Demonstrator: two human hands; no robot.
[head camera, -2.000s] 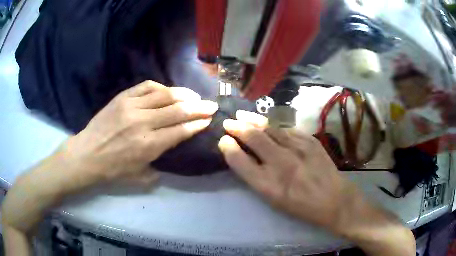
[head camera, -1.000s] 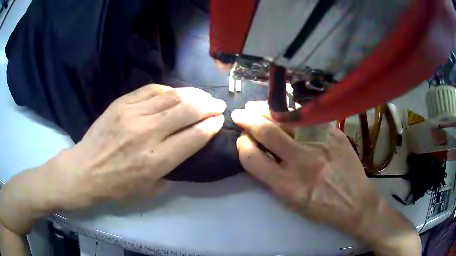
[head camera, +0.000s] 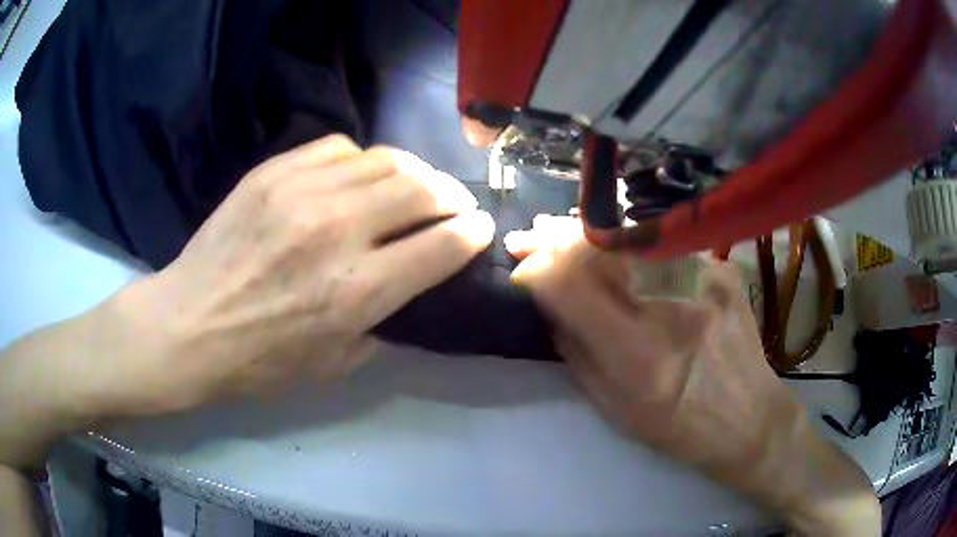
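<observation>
A dark, slightly shiny garment (head camera: 115, 126) spreads over the left of the white table and runs under the presser foot (head camera: 504, 173) of the red and grey sewing machine (head camera: 724, 94). My left hand (head camera: 304, 252) pinches the cloth just in front of the foot, thumb and fingertips together. My right hand (head camera: 651, 336) grips the cloth just right of it, its fingertips close to the left ones and brightly lit. Part of my right hand is behind the machine head and blurred. The garment's near edge bulges below my hands.
Orange-brown scissor handles (head camera: 792, 299) lie right of the machine. A fuzzy black thread bundle (head camera: 892, 372) lies beside them. A cream ribbed knob (head camera: 932, 226) is at the right edge. The table's front edge has a printed ruler (head camera: 210, 488).
The view has shifted, showing more of the machine head. Both hands stay at the cloth; my left fingertips now sit a little further right and my right fingers are more bunched.
</observation>
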